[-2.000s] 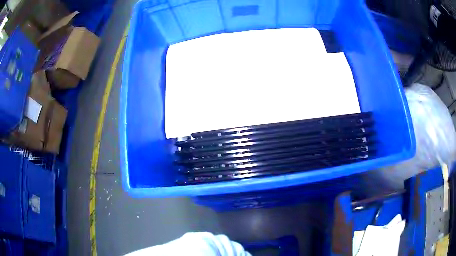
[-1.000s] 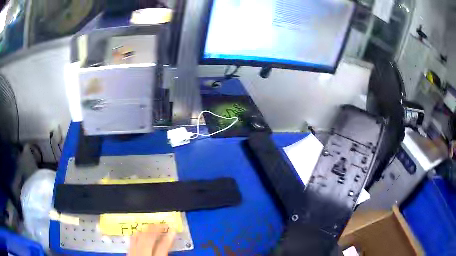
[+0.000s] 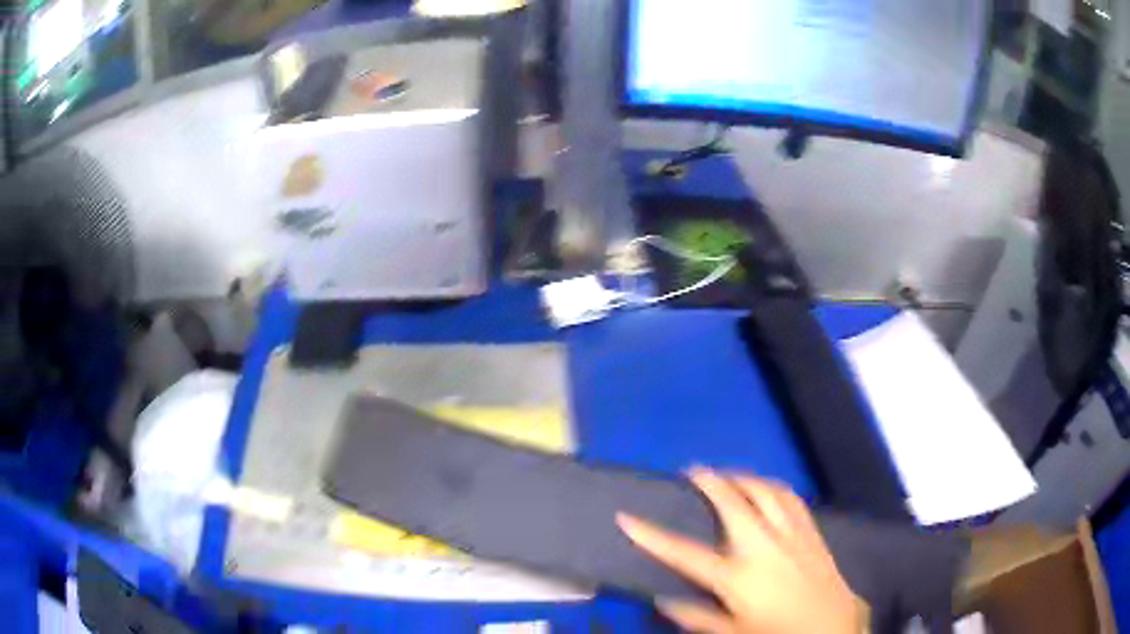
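A long matte-black plastic cover [image 3: 496, 489] lies slantwise over the perforated metal plate [image 3: 279, 440], smooth side up. Its left end is over the plate and its right end is under my right hand [image 3: 694, 526]. My bare right hand grips that end, fingers spread over it; the grip underneath is hidden. Yellow labels [image 3: 384, 535] show from under the cover. A second black cover [image 3: 824, 409] lies along the right side of the blue bench. My left hand is not in view.
A grey-white metal box [image 3: 372, 223] stands above the plate beside a column. A white adapter [image 3: 576, 300] and black mat lie behind. A white sheet [image 3: 942, 421] is at right, an open cardboard box [image 3: 1035, 570] lower right, a monitor [image 3: 805, 56] upper right, a clear bag [image 3: 186, 452] left.
The view has turned from the blue tote to the bench. The cover on the plate has turned from nearly level to slanted, and my right hand now holds its right end. The ribbed cover at right is gone from sight.
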